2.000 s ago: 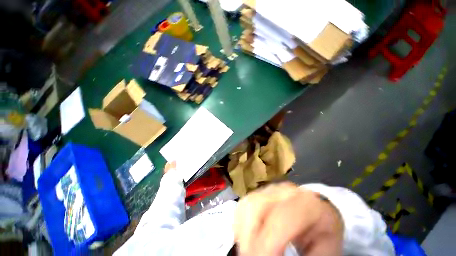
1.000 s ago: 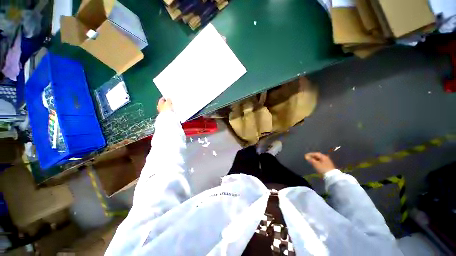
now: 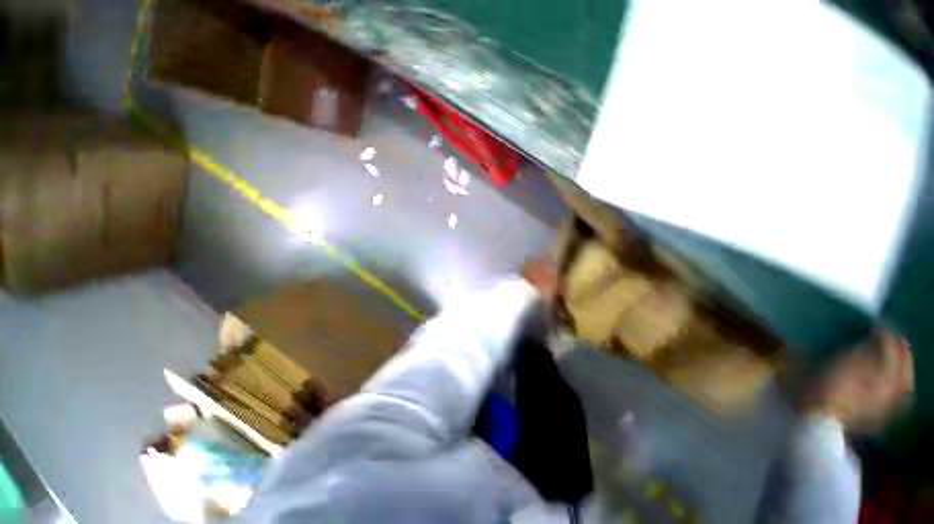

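A large white sheet or board (image 3: 758, 133) lies on the green bench (image 3: 543, 41) at the upper right, its near edge along the bench edge. My right hand (image 3: 871, 377) is blurred at the lower right, just below the sheet's near right corner; I cannot tell whether it touches the sheet. My left hand (image 3: 541, 276) is small and blurred below the bench edge, beside crumpled kraft paper (image 3: 625, 302). Its fingers are not clear, and I cannot tell whether it holds anything.
A red plastic stool (image 3: 471, 138) shows under the bench. White scraps (image 3: 456, 179) lie on the grey floor beside a yellow line (image 3: 246, 192). Brown cartons (image 3: 92, 200) stand at the left. A stack of brown card (image 3: 261, 379) is at the lower left.
The view has swung left and closer to the bench. My left hand has left the sheet and is down below the bench edge. My right hand has come up near the sheet's corner.
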